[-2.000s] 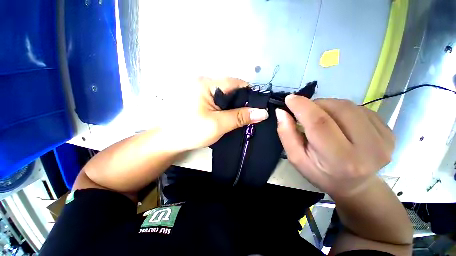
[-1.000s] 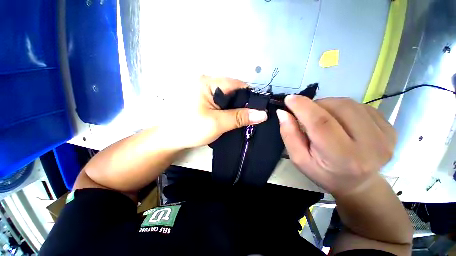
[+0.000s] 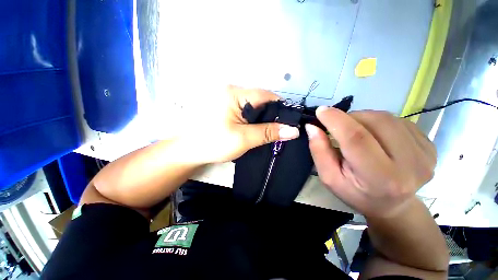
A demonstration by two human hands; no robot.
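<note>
A black fabric band (image 3: pixel 292 169) hangs over the front table edge, with a thin silvery line (image 3: pixel 268 174) down its middle. A small shiny fitting (image 3: pixel 278 146) sits at the line's upper end, below a short black webbing tab (image 3: pixel 290 116). My left hand (image 3: pixel 240 128) grips the band's top end, thumb on the tab. My right hand (image 3: pixel 371 158) pinches a slim dark tool, likely the thread snips (image 3: pixel 312 118), at the tab's right side; fingers hide most of it. Loose dark threads (image 3: pixel 310 92) stick up from the band's end.
A blue crate (image 3: pixel 35 82) stands at the left. The grey plate (image 3: pixel 322 49) carries a yellow patch (image 3: pixel 366 67) and has yellow tape (image 3: pixel 431 60) along its right side. A black cord (image 3: pixel 448 104) runs right from behind my right hand.
The view has shifted slightly, so the scene sits a little further right. Both hands keep their grips; the loose threads and the dark tool have changed angle slightly.
</note>
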